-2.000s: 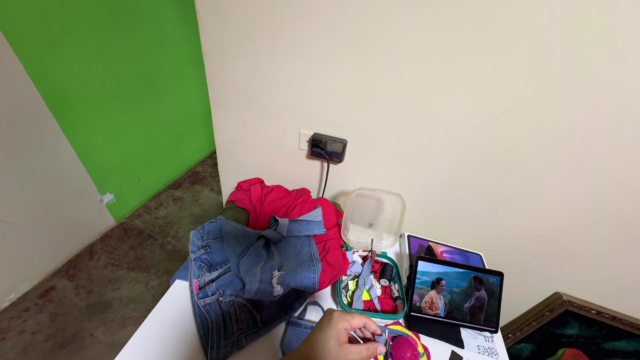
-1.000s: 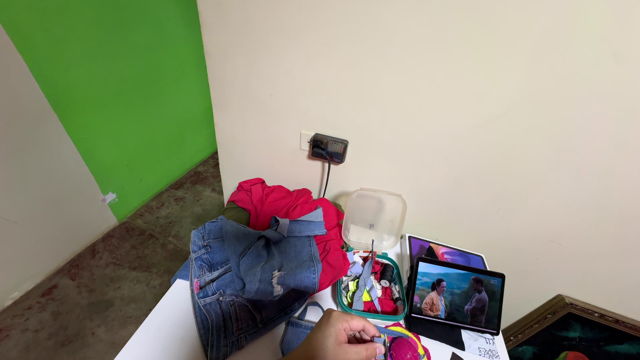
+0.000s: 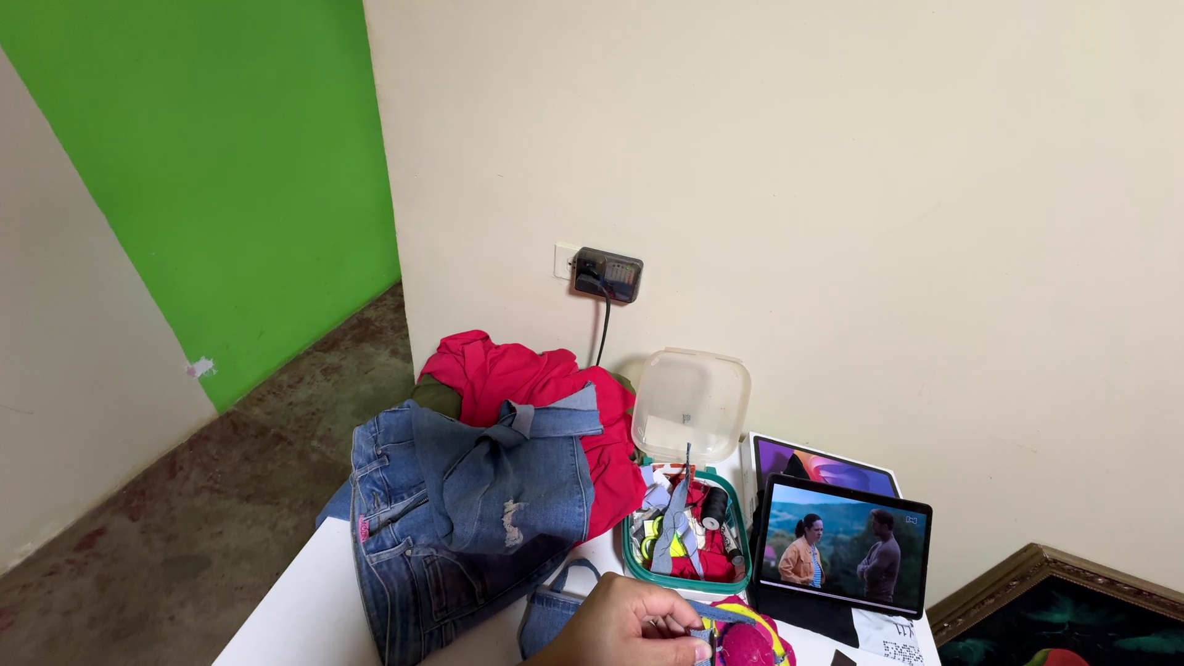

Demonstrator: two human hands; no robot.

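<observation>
My left hand (image 3: pixel 638 622) is at the bottom centre, its thumb and fingers closed on a small piece of denim (image 3: pixel 705 638). Only the edge of that piece shows beyond the fingertips. My right hand is not in view. Just right of the piece lies a round magenta and yellow fabric item (image 3: pixel 747 643), cut off by the frame's lower edge. Left of my hand is another denim piece with a loop (image 3: pixel 546 618). Behind my hand stands a green-rimmed plastic container (image 3: pixel 684 583) of fabric scraps, with a spool of black thread (image 3: pixel 714 508) among them.
Ripped blue jeans (image 3: pixel 481 490) and red fabric (image 3: pixel 504 375) are heaped at the white table's (image 3: pixel 296 592) left. A translucent lid (image 3: pixel 692 402) leans on the wall. A tablet (image 3: pixel 844 546) stands right, before a box (image 3: pixel 823 460). A plugged-in black adapter (image 3: pixel 607 275) has a hanging cable. A framed picture (image 3: pixel 1064 592) is lower right.
</observation>
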